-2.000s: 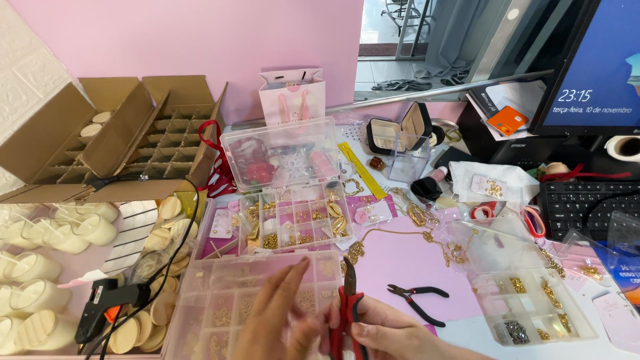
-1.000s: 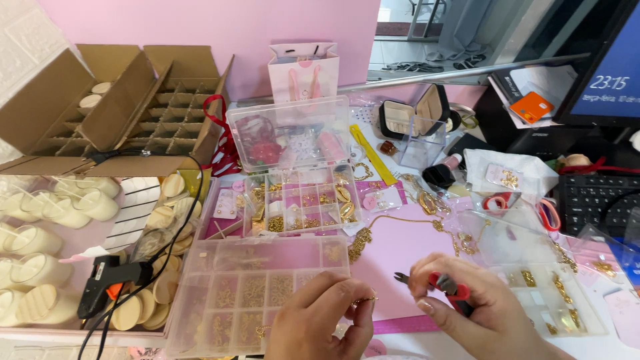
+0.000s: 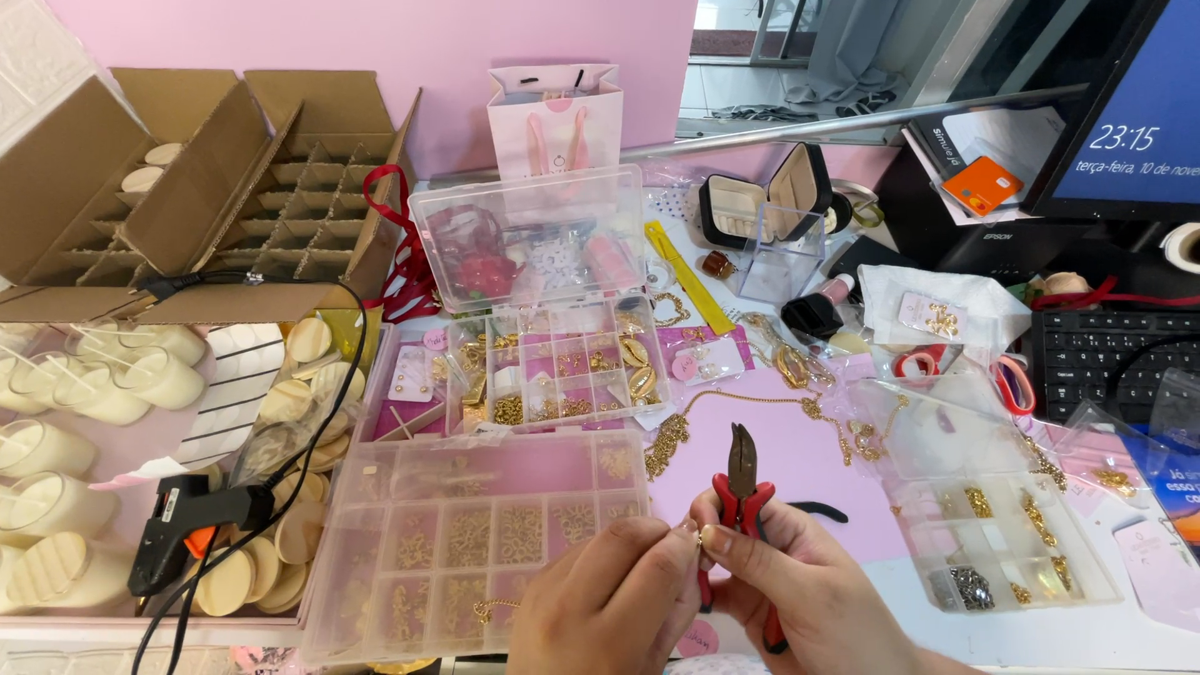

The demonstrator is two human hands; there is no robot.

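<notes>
My right hand [image 3: 797,572] holds red-handled pliers [image 3: 742,478], their dark jaws pointing up. Its thumb meets the fingertips of my left hand [image 3: 600,595] at a small gold-coloured jewelry piece [image 3: 699,539], mostly covered by the fingers. A short gold chain [image 3: 492,609] lies by my left hand over a translucent compartment box [image 3: 375,553] of small findings. Behind my right hand, a black tool handle [image 3: 820,511] shows on the pink sheet [image 3: 750,441]. A long gold chain [image 3: 741,394] curves across that sheet. An open organizer [image 3: 450,375] with gold pieces stands farther back.
Left are candles in glass jars [image 3: 70,572], wooden lids [image 3: 225,577], a black glue gun [image 3: 192,525] with its cable, and divided cardboard boxes [image 3: 309,202]. Right are another parts box [image 3: 1012,562], a keyboard [image 3: 1092,361] and a monitor [image 3: 1134,122]. A yellow ruler [image 3: 689,277] lies behind.
Since one second ago, my hands have come together at the small gold piece. The pliers, which pointed left then, now point up in my right hand.
</notes>
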